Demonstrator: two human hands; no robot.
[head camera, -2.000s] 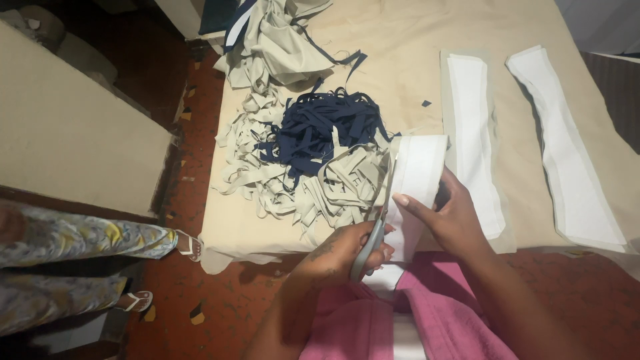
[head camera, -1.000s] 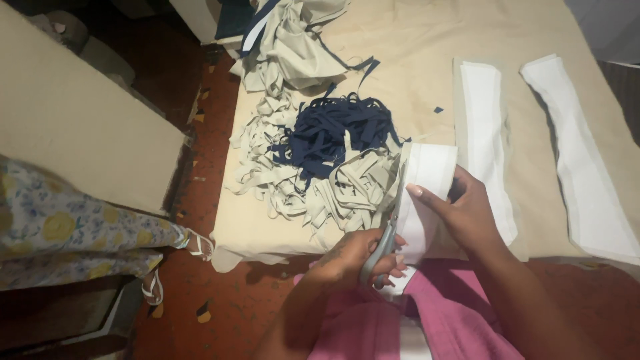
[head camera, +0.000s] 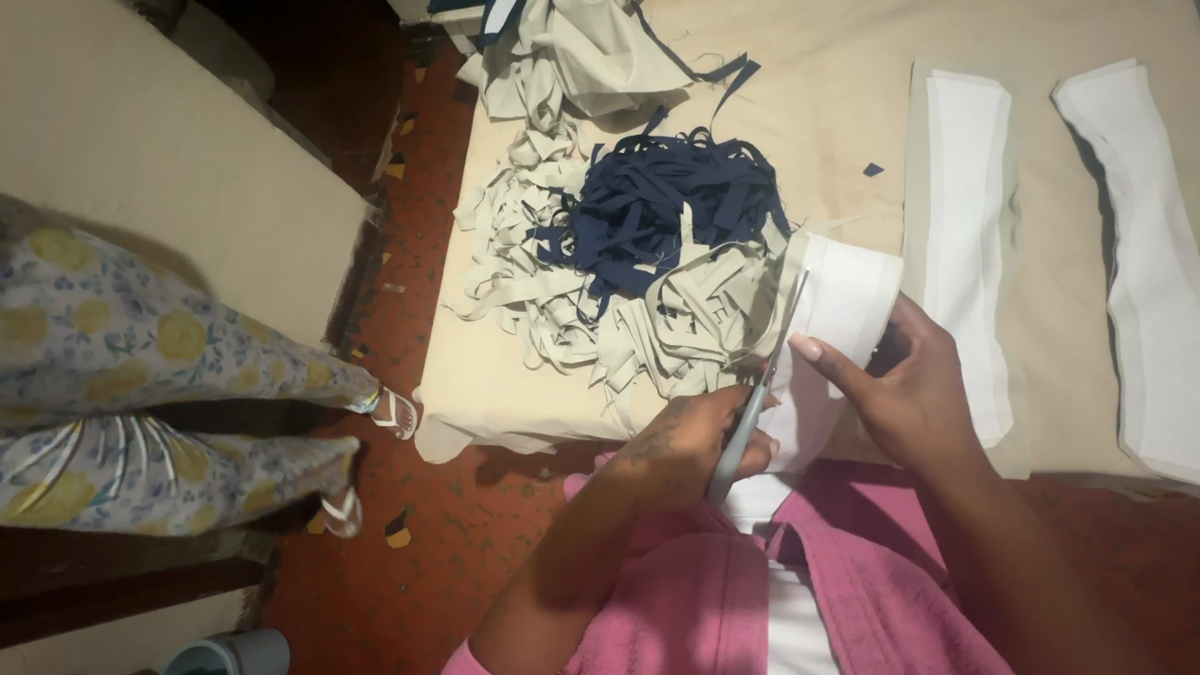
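Observation:
Grey-handled scissors (head camera: 741, 436) are in my left hand (head camera: 689, 445), fingers closed round the handles. Their blades lie along the left edge of a white fabric strip (head camera: 848, 286) with a pale beige margin. On that strip's right side, my right hand (head camera: 905, 389) pinches it, thumb on top and fingers behind. Close to the blades is a heap of beige fabric offcuts (head camera: 628, 342), with a tangle of navy fabric strips (head camera: 680, 202) on it. Two groups of white pieces, one on beige fabric (head camera: 966, 253) and another stack (head camera: 1148, 272), lie to the right.
A cloth-covered table (head camera: 825, 112) carries everything; its near left corner is by a red floor (head camera: 450, 562). Crumpled beige fabric (head camera: 600, 56) lies at the back. At left, a person in floral trousers (head camera: 178, 347) stands beside a pale panel (head camera: 187, 159). A grey bucket (head camera: 234, 653) is at lower left.
The scissors have moved a little up along the left edge of the white strip. Both hands keep their holds. The other person's legs have shifted at the left.

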